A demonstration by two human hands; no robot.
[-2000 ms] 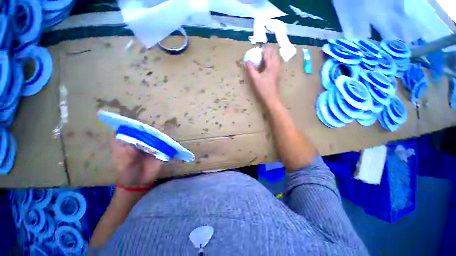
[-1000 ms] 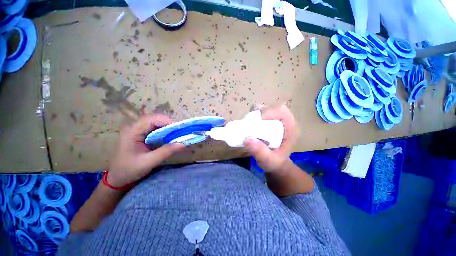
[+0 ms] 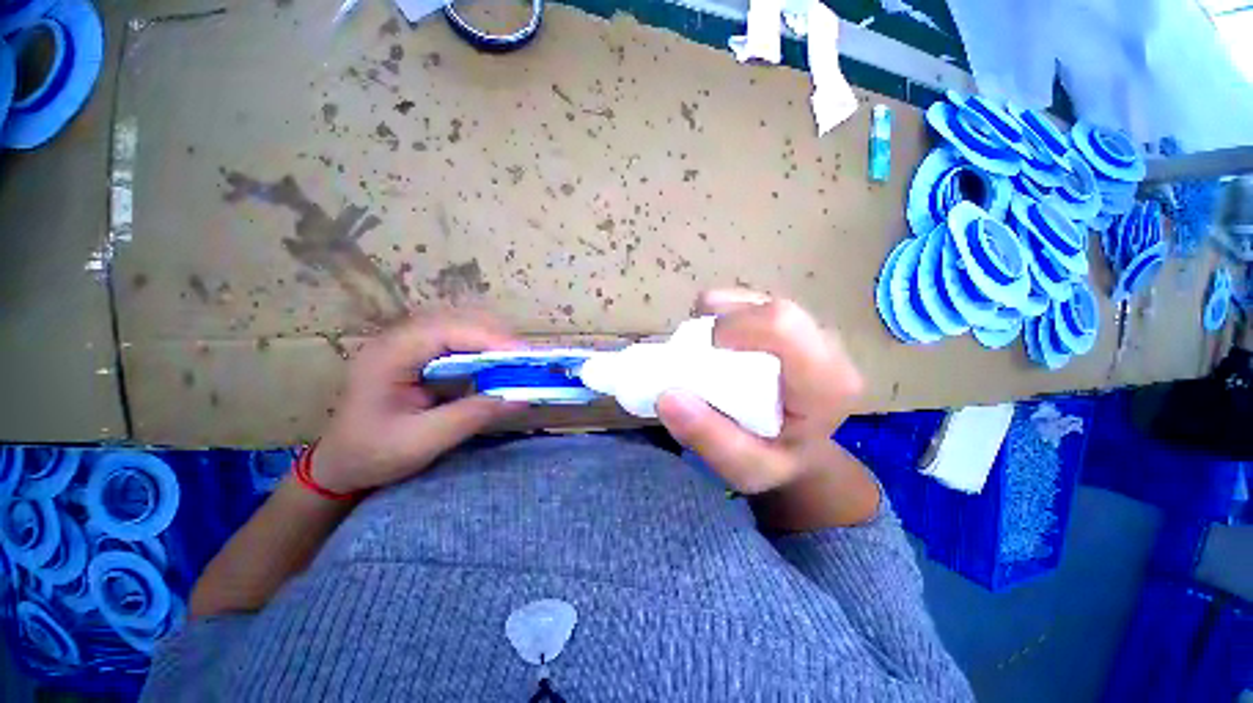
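My left hand grips a blue-and-white flanged ring by its left side. The ring is held nearly edge-on above the front edge of the board, with its darker blue band between two pale layers. My right hand is closed around a white glue bottle lying sideways. The bottle's tip points left and meets the ring at the blue band; whether glue comes out cannot be seen.
Ring stacks lie at the right on the brown cardboard. A teal tube, white scraps and a tape roll lie at the back. Another ring is at the far left. Blue crates stand below the bench.
My right hand has brought the bottle from the back of the board to the ring. My left hand has moved right and levelled the ring. The bottle tip now sits at the band.
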